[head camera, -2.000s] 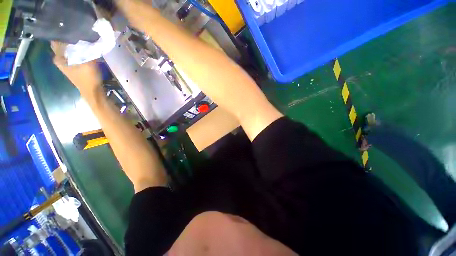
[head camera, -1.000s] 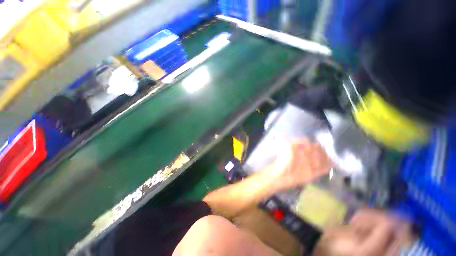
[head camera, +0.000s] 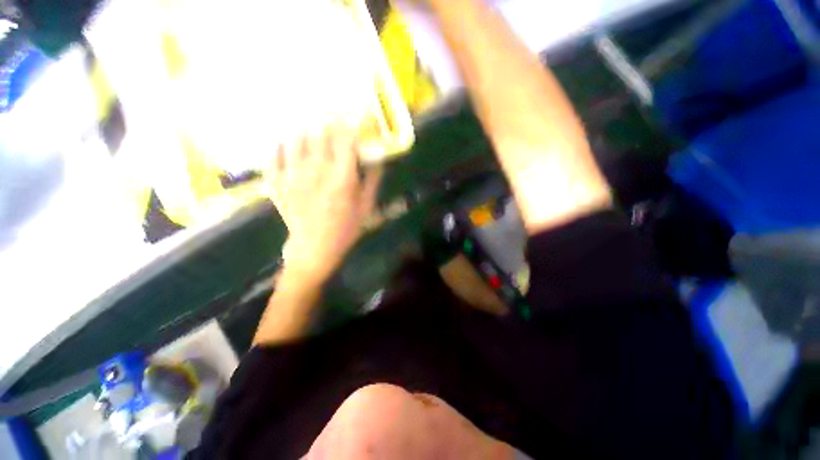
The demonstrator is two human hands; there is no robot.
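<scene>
A large yellow-rimmed bin or tray [head camera: 402,135] fills the upper left, so overexposed that its contents cannot be made out. My left hand [head camera: 319,184] is at its near edge, with the fingers against or over it. Glare and blur hide whether the fingers grip it. My right forearm [head camera: 530,126] reaches up to the top edge of the picture. My right hand is cut off there, and what it touches is hidden.
The button panel with a red button [head camera: 494,281] is small and blurred below my right forearm. A brown cardboard flap [head camera: 472,286] is beside it. Blue trays or panels [head camera: 755,126] are at the right. Blue and white items [head camera: 130,391] lie at the lower left.
The view has swung from the machine and green conveyor to the bright yellow-rimmed bin. My left hand is now at its edge. My right arm now stretches up out of the picture.
</scene>
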